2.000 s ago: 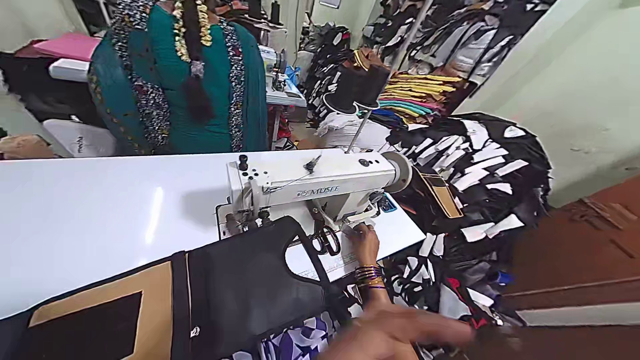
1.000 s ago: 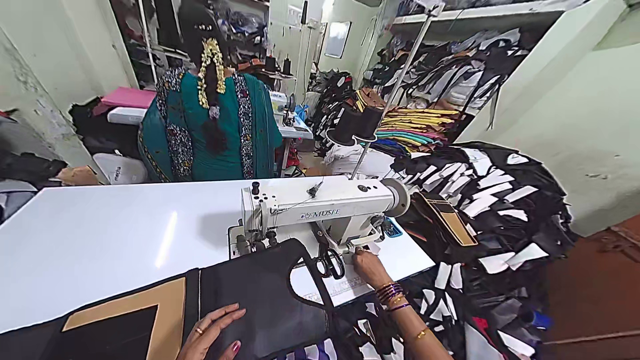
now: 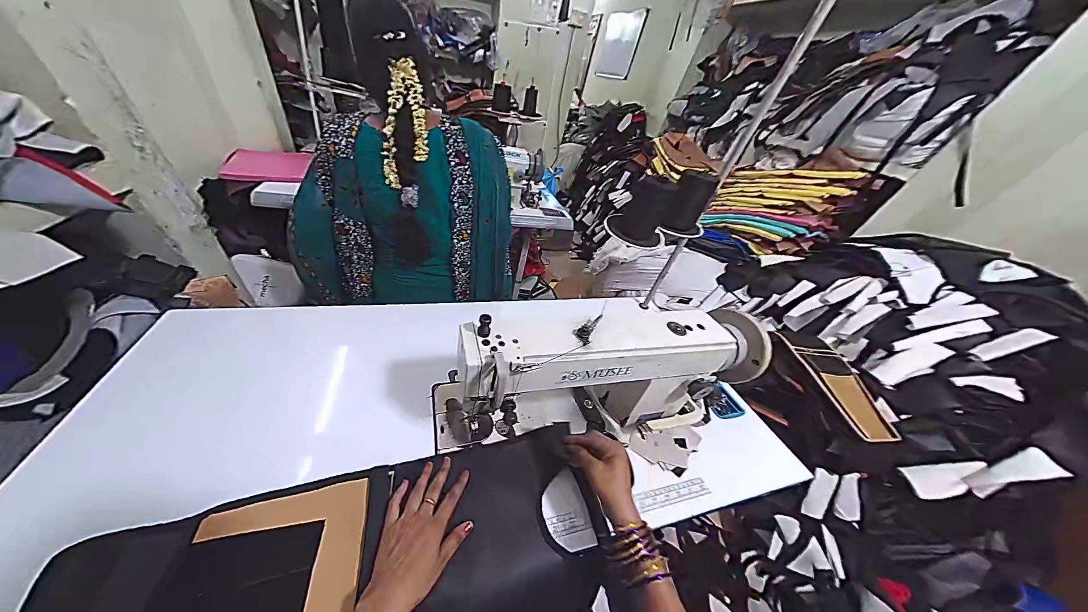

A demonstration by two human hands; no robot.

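A black fabric panel with a tan border strip (image 3: 344,510) lies over the near edge of the white table, its upper edge at the needle area of a white industrial sewing machine (image 3: 595,365). My left hand (image 3: 421,527) rests flat on the panel, fingers spread, just right of the tan strip. My right hand (image 3: 603,467), with bangles on the wrist, pinches the panel's upper right corner beside a curved cut-out. Black-handled scissors (image 3: 588,406) lie partly hidden behind that hand under the machine arm.
A person in green (image 3: 416,212) sits with back turned beyond the white table (image 3: 255,382). Black thread cones (image 3: 637,208) stand behind the machine. Heaped black and white scraps (image 3: 935,340) lie at right. A blue tray (image 3: 727,401) and fabric scraps (image 3: 667,446) sit near the handwheel.
My left hand has come fully onto the panel from the near edge. The panel's right corner now lies farther up by the machine, with my right hand on it; the scissors are more covered.
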